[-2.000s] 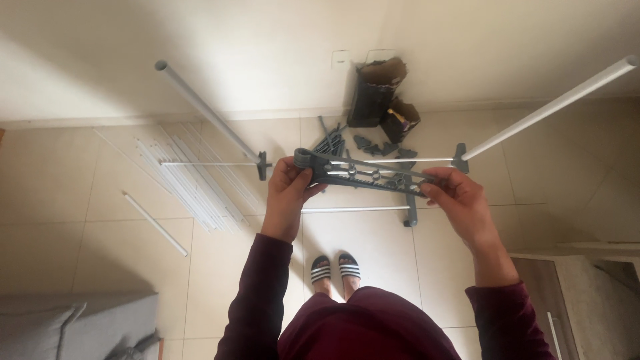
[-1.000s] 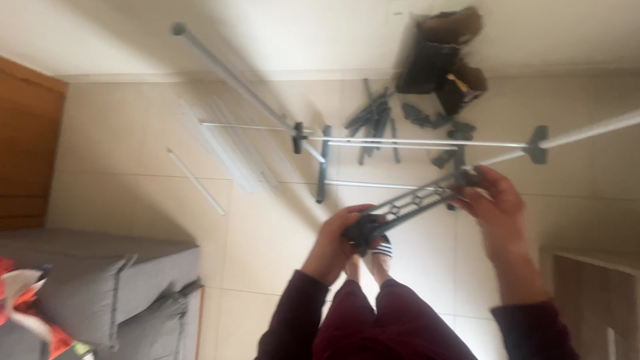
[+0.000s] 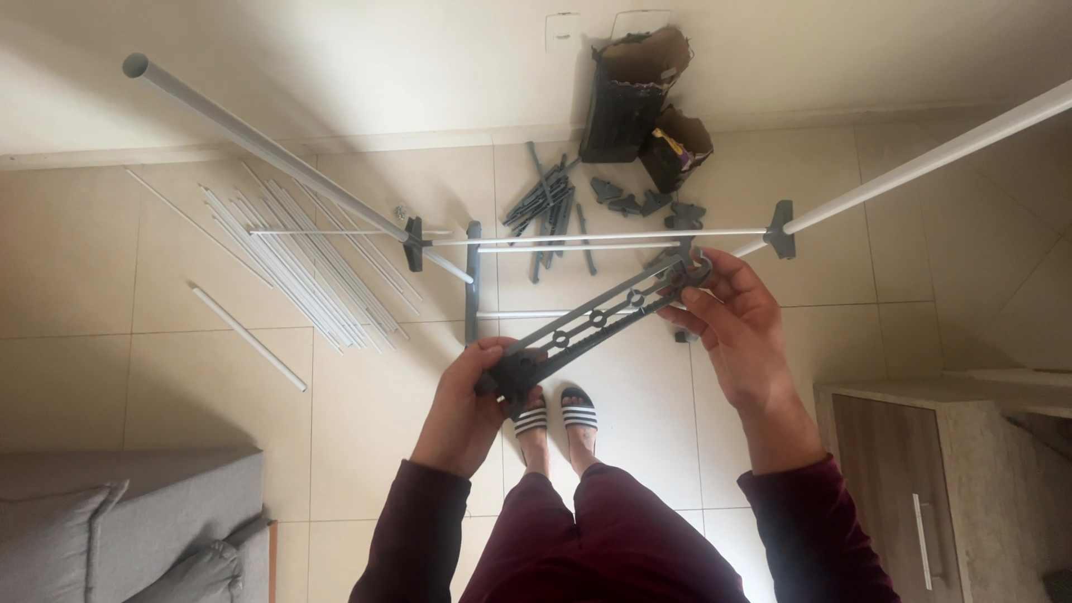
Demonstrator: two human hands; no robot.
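A long grey plastic bracket [image 3: 596, 322] with ring-shaped cutouts is held between both hands, slanting up to the right. My left hand [image 3: 465, 406] grips its lower, thicker end. Its hooked upper end is between the fingers and thumb of my right hand [image 3: 730, 322]. Beyond the bracket stands a frame of white metal tubes [image 3: 276, 155] with dark grey plastic joints [image 3: 414, 244] and a grey foot bar [image 3: 473, 285]. The bracket and my right hand hide part of the frame's right side.
Thin white rods [image 3: 289, 264] and a short white tube [image 3: 249, 337] lie on the floor at left. Grey plastic strips [image 3: 548, 201] and connectors [image 3: 624, 201] lie near torn black boxes [image 3: 624, 105] by the wall. A grey sofa [image 3: 184, 486] and a wooden cabinet [image 3: 892, 469] flank me.
The bracket, nearly level two seconds ago, now slants up to the right, with its left end lower. Both hands have kept hold of it.
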